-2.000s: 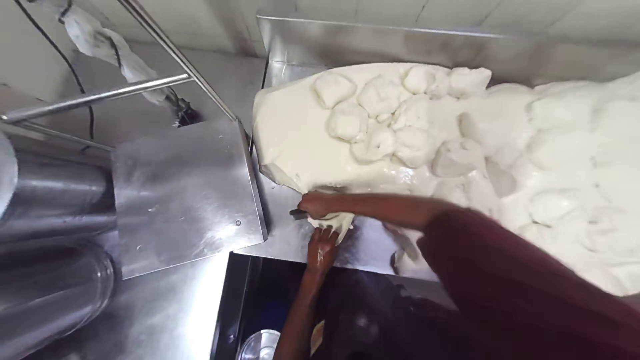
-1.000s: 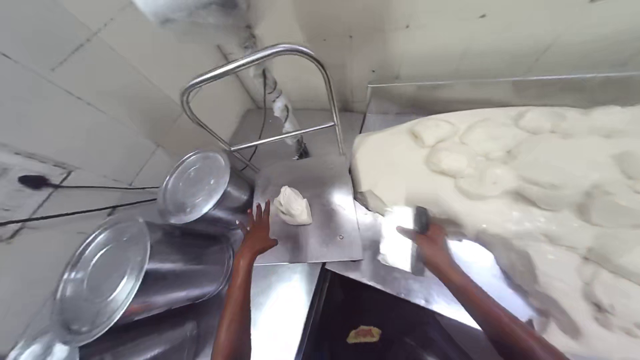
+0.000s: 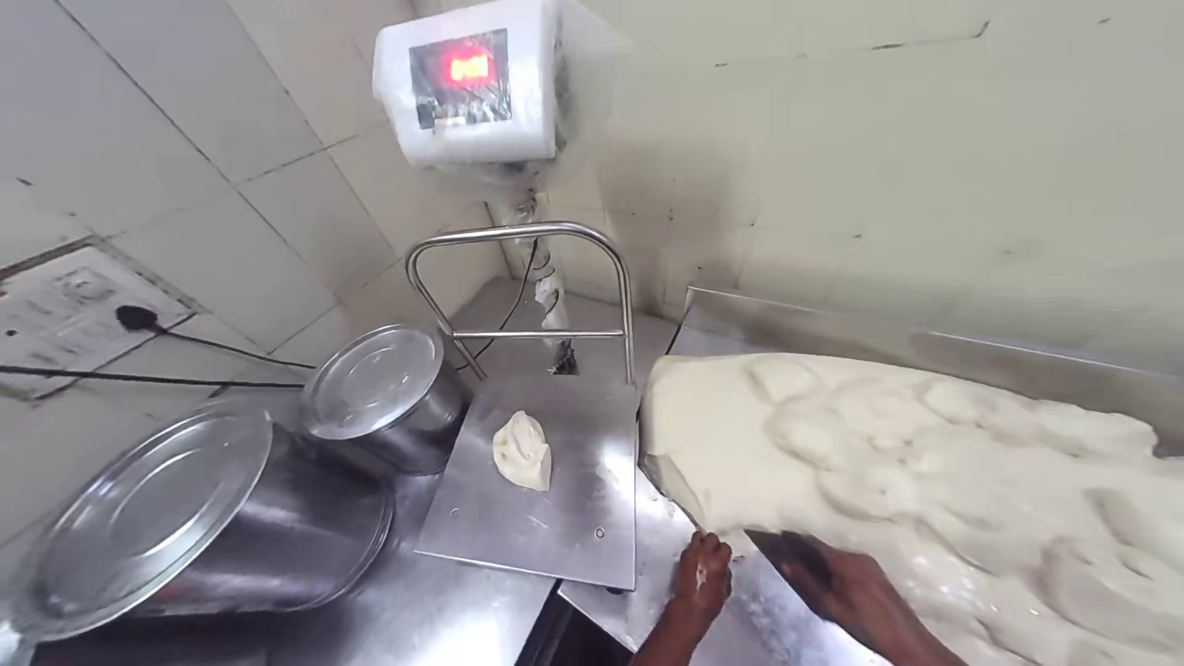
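A large mass of pale dough spreads over the steel worktop on the right. My left hand has its fingers closed on the dough's near left edge. My right hand grips a dark-handled dough scraper, its blade side against the near edge of the mass. Left of the hands, a small lump of dough lies on the steel platform of a weighing scale. The scale's display head, wrapped in plastic, shows lit red digits.
Two lidded steel containers stand left of the scale. A tubular steel frame rises behind the platform. Behind the dough runs the worktop's raised steel edge. A black plug and cable are at the left wall.
My left hand has left the scale's side and moved right to the dough's edge. The small lump stays on the platform. The view has tilted up, showing the display.
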